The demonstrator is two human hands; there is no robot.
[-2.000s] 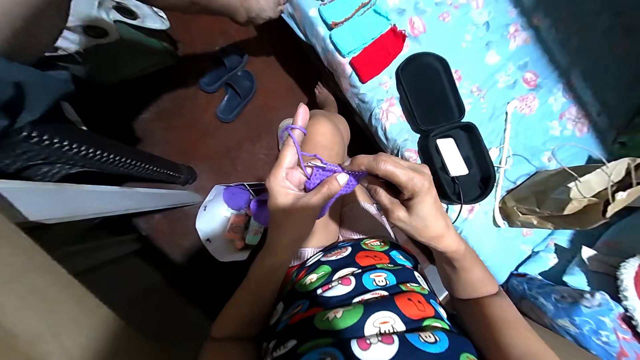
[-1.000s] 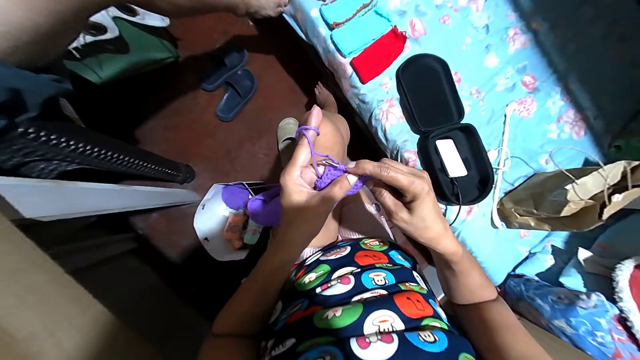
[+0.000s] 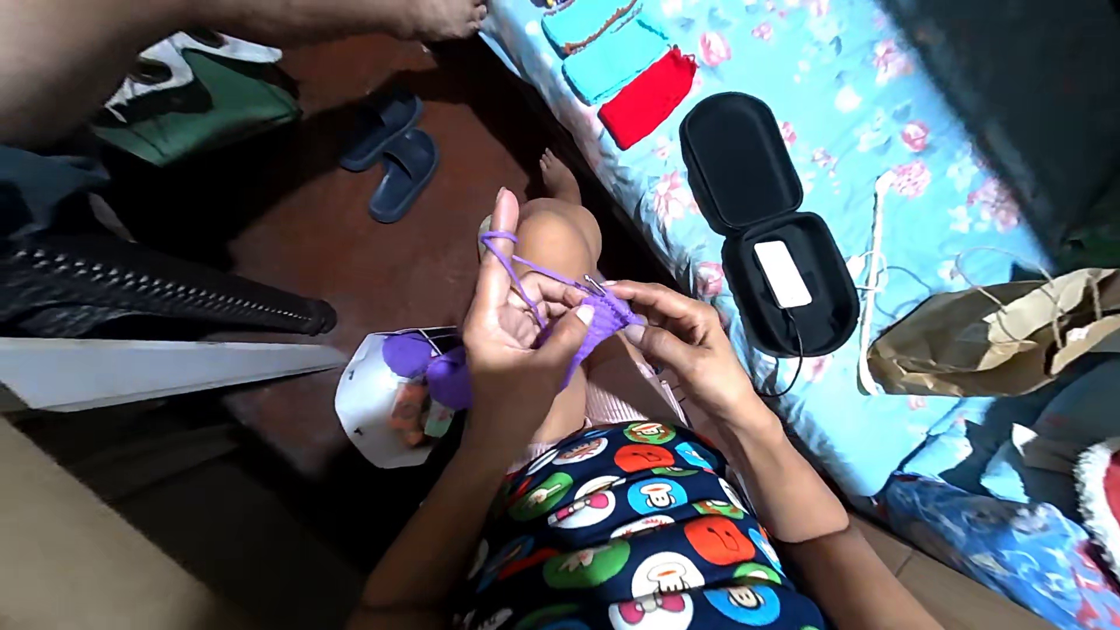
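Above my lap, my left hand [image 3: 525,324] pinches a small purple crocheted piece [image 3: 597,331] between thumb and fingers. Purple yarn [image 3: 523,262] loops around its raised index finger and runs to the piece. My right hand [image 3: 691,346] is at the piece's right edge, with a thin metal crochet hook [image 3: 595,284] in its fingers; the hook's tip shows at the top of the work, and most of its shaft is hidden. Purple yarn balls [image 3: 408,354] lie in a white container [image 3: 360,411] at the left of my left forearm.
On the flowered bed at the right are an open black case [image 3: 744,162] with a white device [image 3: 783,274], a brown paper bag [image 3: 971,337], and red [image 3: 649,98] and turquoise [image 3: 615,59] knitted or crocheted pieces. Blue slippers [image 3: 404,175] and a green bag [image 3: 197,109] are on the floor. Another person's foot [image 3: 446,19] shows at the top.
My hands stay on the purple piece. The raised left finger and the looped yarn have shifted slightly, and the hook's tip now shows above the work.
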